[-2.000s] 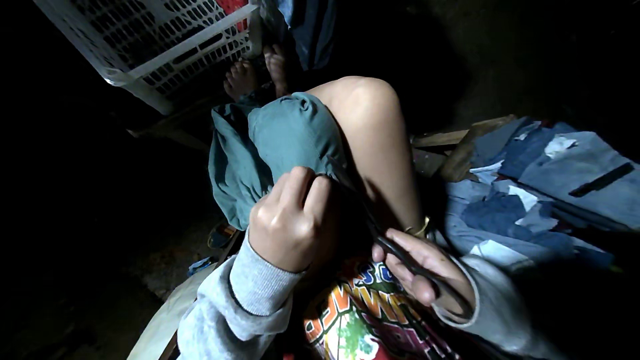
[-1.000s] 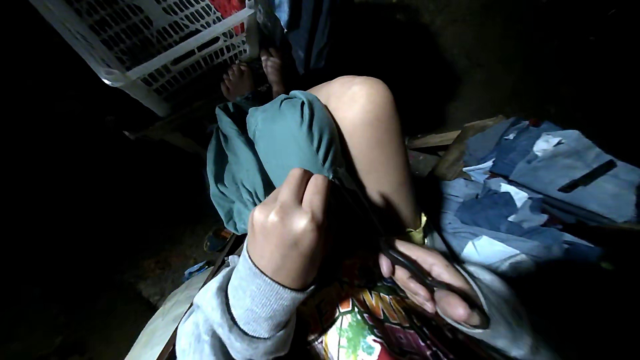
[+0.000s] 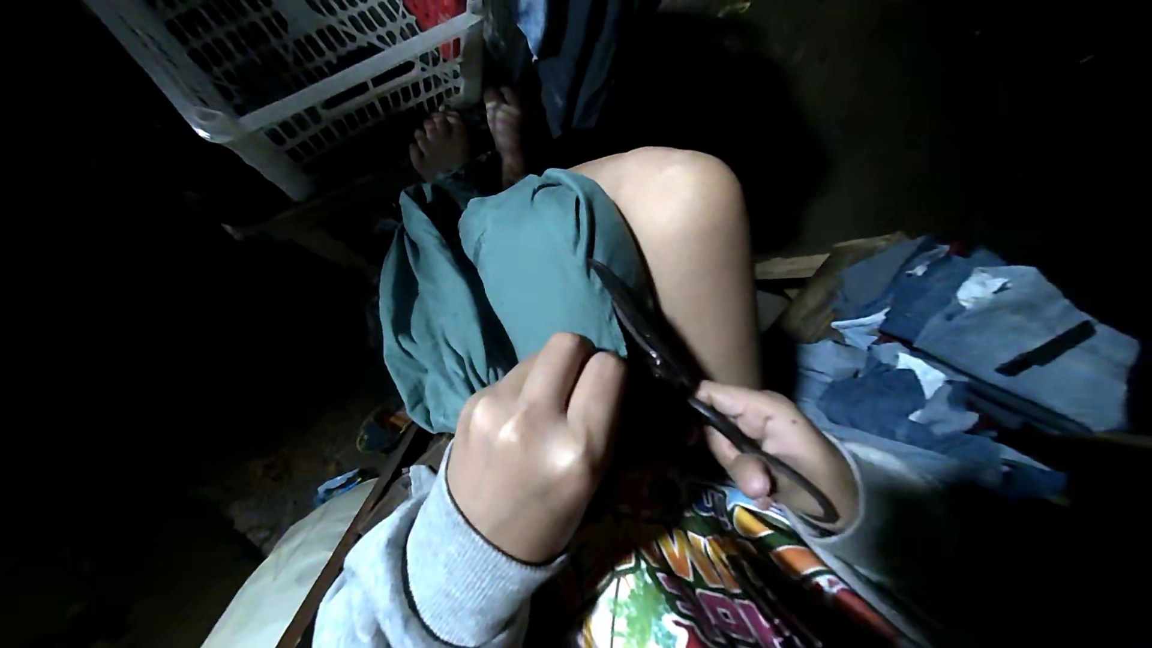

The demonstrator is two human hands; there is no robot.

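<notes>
Dark metal scissors (image 3: 661, 360) rest in my right hand (image 3: 778, 445), the long handle lying across the palm and the blades pointing up and left over the lap. My left hand (image 3: 540, 441) is closed with its knuckles up, just left of the scissors, and pinches the edge of a teal cloth (image 3: 540, 261). This cloth is draped over the legs beside a bare knee (image 3: 684, 189). What lies beneath the left fingers is hidden. A printed, multicoloured garment (image 3: 702, 576) covers the body below the hands.
A white plastic crate (image 3: 360, 85) holding red material stands at the upper left, near two bare feet (image 3: 441, 144). Blue denim pieces (image 3: 1017, 333) are heaped at the right, by a wooden board (image 3: 792, 267). A pale sack-like thing (image 3: 288, 576) lies lower left.
The scissors' blades, hard to make out earlier, now show plainly over the teal cloth's edge. My right hand has shifted a little, with the scissors still in it. The left hand stays closed.
</notes>
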